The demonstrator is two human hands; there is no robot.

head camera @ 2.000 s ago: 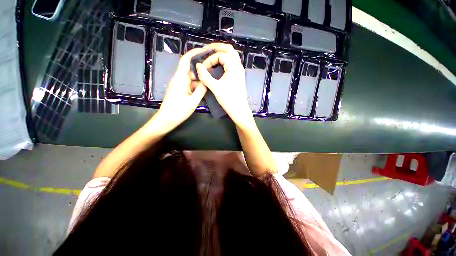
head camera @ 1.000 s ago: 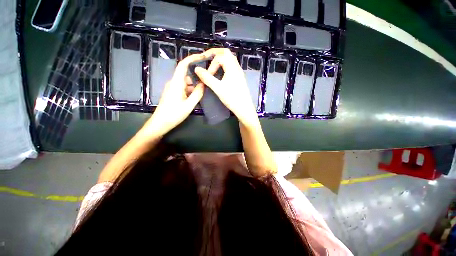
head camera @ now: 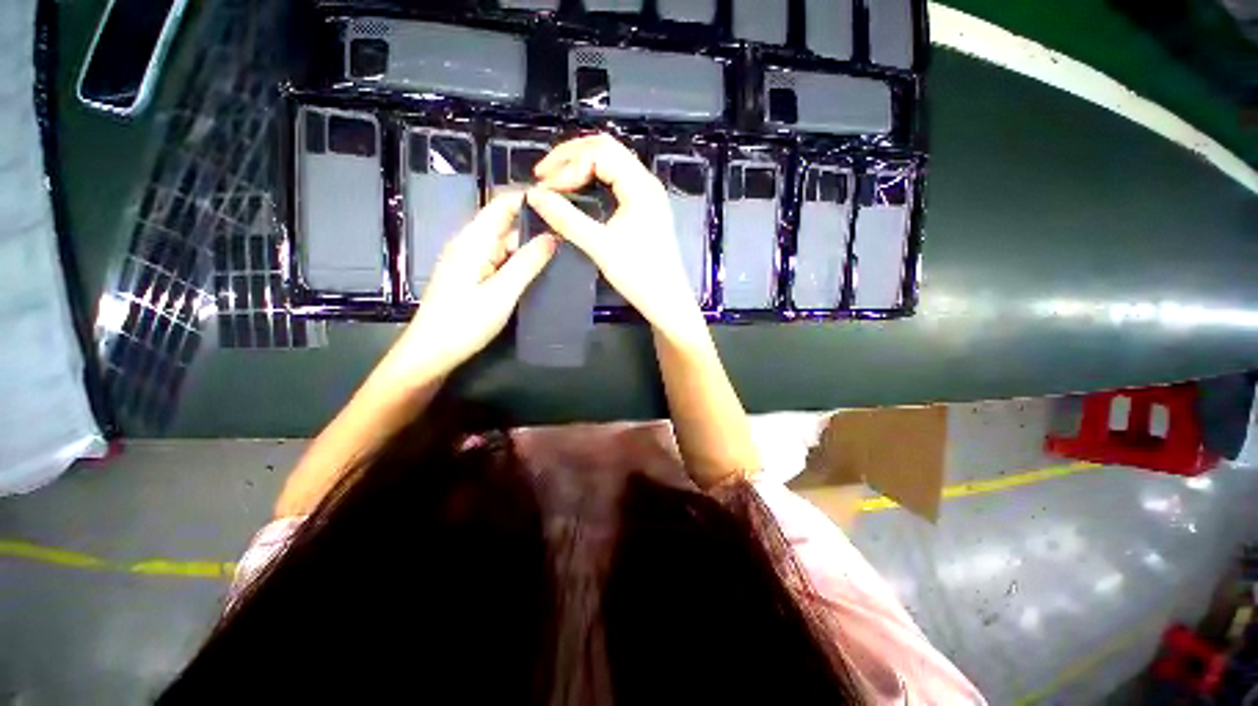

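Note:
A grey translucent phone case (head camera: 557,306) hangs between my hands over the near edge of the black blister tray (head camera: 607,127). My left hand (head camera: 476,276) holds the case by its left side near the upper end. My right hand (head camera: 617,228) has thumb and fingertips together at the case's upper end; whether a small piece is pinched there cannot be told. The fingers partly hide that end. More grey cases lie in the tray pockets, upright in the near row and sideways behind it.
Clear sheets with a dark grid (head camera: 173,262) lie left of the tray. A smartphone (head camera: 131,53) lies at the upper left. A whitish sheet (head camera: 48,304) is at the far left. A cardboard box (head camera: 890,455) and a red stool (head camera: 1138,430) are below the bench edge.
The case in my hands has turned more upright and shows more of its face. My right fingers have opened out from their curled grip around its upper end. The view has shifted slightly.

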